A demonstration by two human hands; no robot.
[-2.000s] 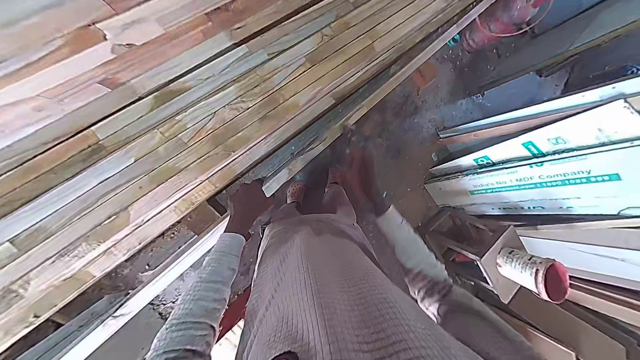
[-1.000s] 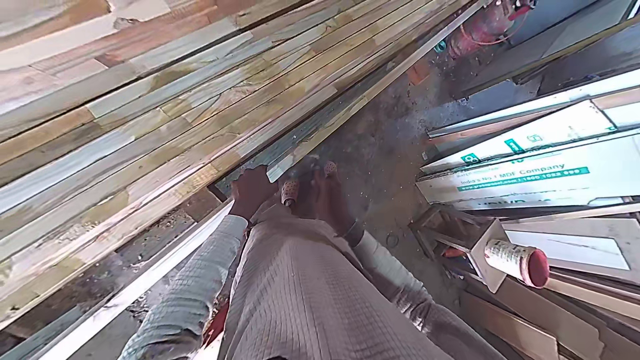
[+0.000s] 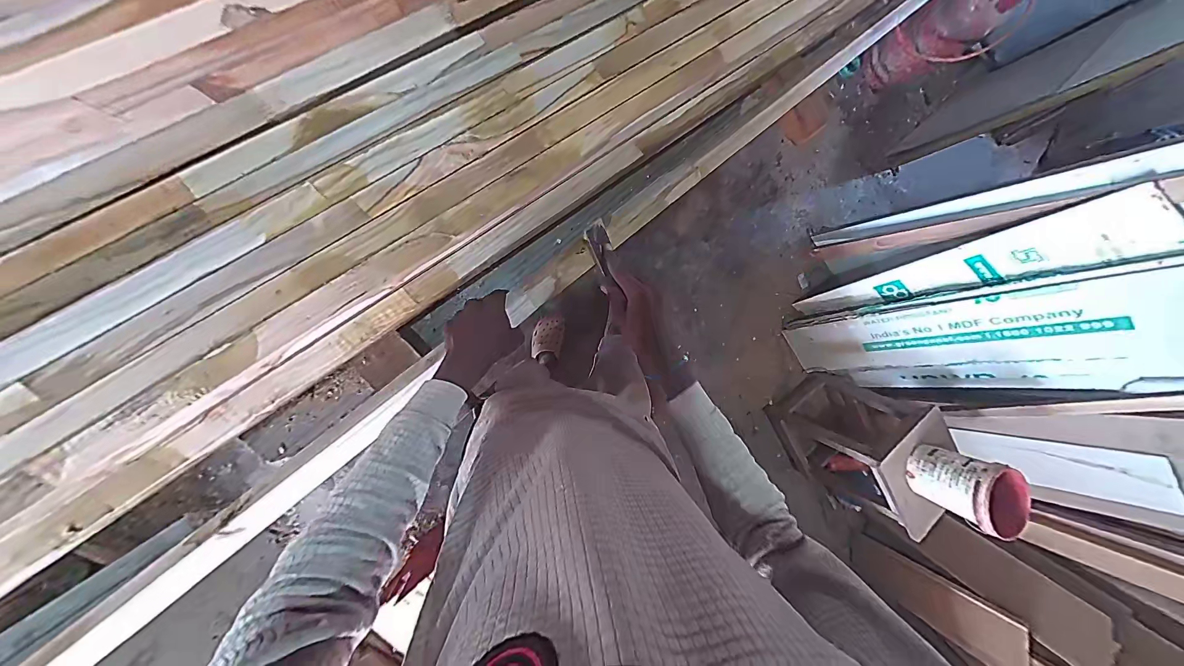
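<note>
My left hand (image 3: 481,340) is closed around the near part of a long wooden strip (image 3: 638,217), beside the finger-jointed wooden boards (image 3: 342,217). To its right, my right hand (image 3: 634,319) grips a small, narrow, dark object (image 3: 599,248), whose end touches or lies just over the strip's edge; its kind cannot be told. The fingers of both hands are partly hidden by their backs and by shadow. Between the hands, a patterned rounded thing (image 3: 548,338), perhaps footwear, shows past my shirt.
Printed MDF sheets (image 3: 962,333) lean at the right. Below them are an open wooden box (image 3: 860,435), a whitish tube with a red end (image 3: 967,490) and board offcuts (image 3: 999,592). A red container (image 3: 934,42) stands at the top right on the dusty floor (image 3: 740,222).
My right hand has moved up and forward to the strip's edge, and the narrow object now shows in it. My left hand has stayed at the strip.
</note>
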